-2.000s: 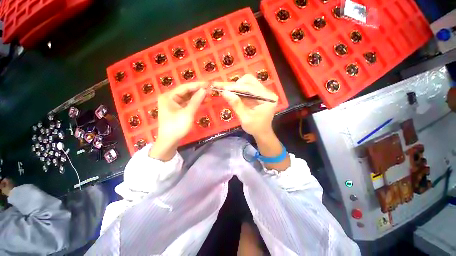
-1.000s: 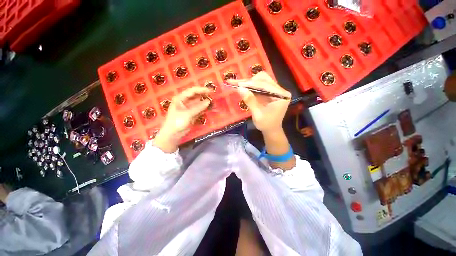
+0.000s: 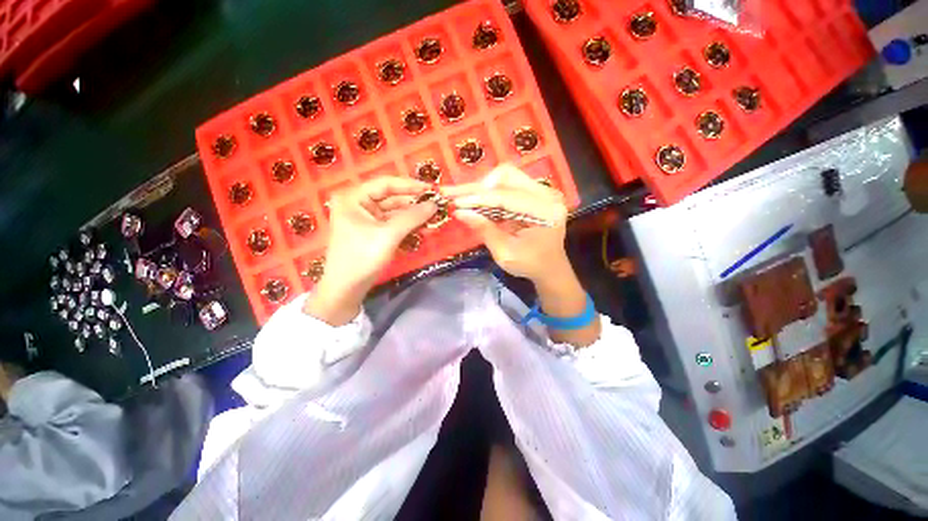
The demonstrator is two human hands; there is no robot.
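Observation:
A red tray [image 3: 341,193] with a grid of square cells lies in front of me, and most visible cells hold a round copper-and-dark part [image 3: 368,138]. My left hand [image 3: 374,226] is over the tray's near part, with a dark round part [image 3: 428,199] between its fingertips, partly covered by the fingers. My right hand [image 3: 515,222], with a blue wristband, holds thin tweezers [image 3: 509,216] like a pen. The tweezers' tip end and right fingertips meet the left fingertips at the part. Any smaller piece there is too small to tell.
A second red tray [image 3: 651,153] with round parts and a clear bag [image 3: 725,10] lies at right. Small silvery parts [image 3: 81,290] and wired square parts [image 3: 173,275] lie at left. A grey-white machine [image 3: 702,305] stands at right. Another person's grey sleeve [image 3: 61,438] shows lower left.
My left fingers have closed around a round part. My right hand has moved left, bringing the tweezers back to my left fingertips. The view has shifted slightly since the first frame.

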